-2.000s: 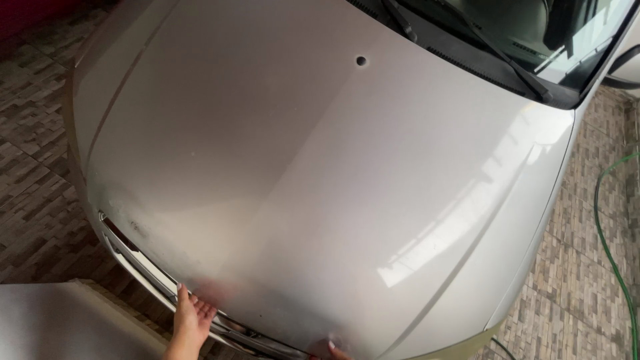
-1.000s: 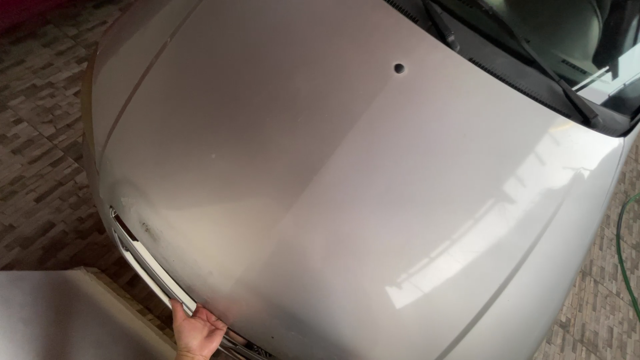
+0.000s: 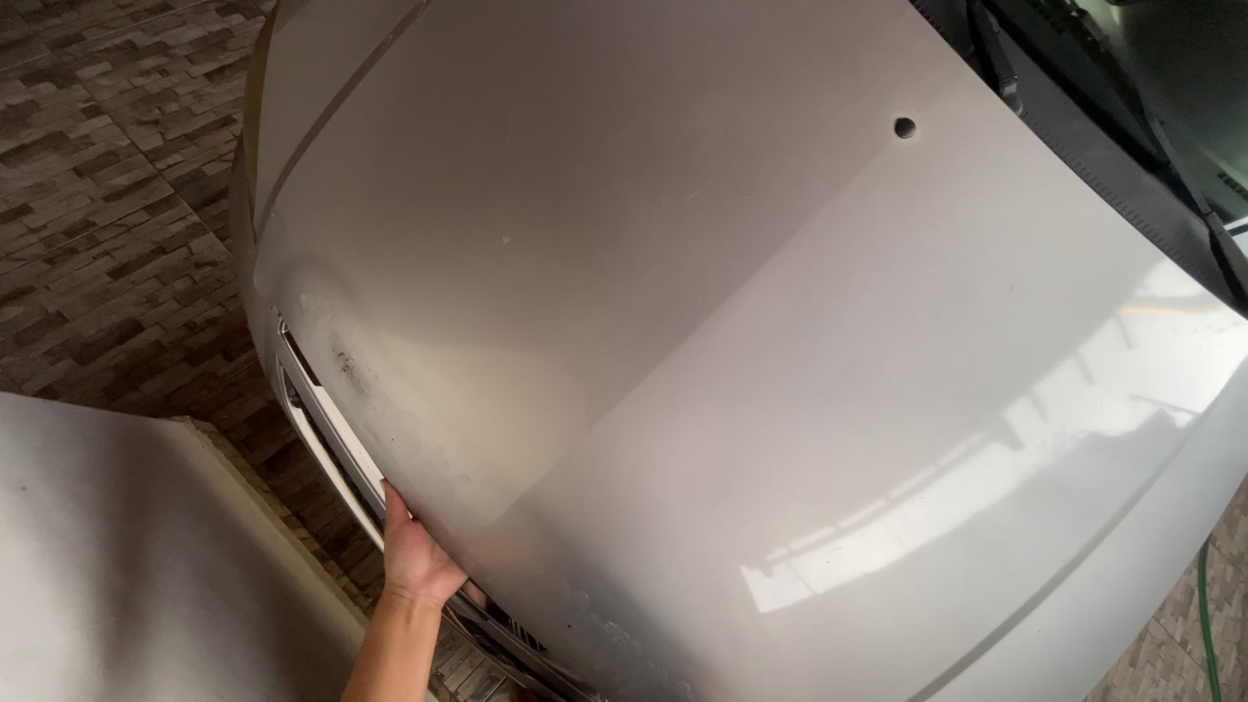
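Observation:
A silver car hood (image 3: 682, 292) fills most of the view, with a small round hole (image 3: 905, 128) near its windshield edge and a dark scuffed patch (image 3: 343, 363) by its front edge. My left hand (image 3: 421, 561) is at that front edge, above the grille trim (image 3: 336, 473); its thumb lies along the edge and its fingers are hidden beneath the hood. Whether they grip it cannot be told. More scuffs (image 3: 624, 634) mark the hood near the bottom of the view. My right hand is out of view.
A separate light grey panel (image 3: 97, 546) with a taped-looking edge stands at lower left. Wiper arms (image 3: 1160, 146) and the windshield are at upper right. A green hose (image 3: 1207, 624) lies on the brick-patterned tile floor (image 3: 88, 195) at far right.
The view has shifted and come closer to the hood's front. My right hand, at the front edge two seconds ago, is no longer visible. My left hand stays at the front edge.

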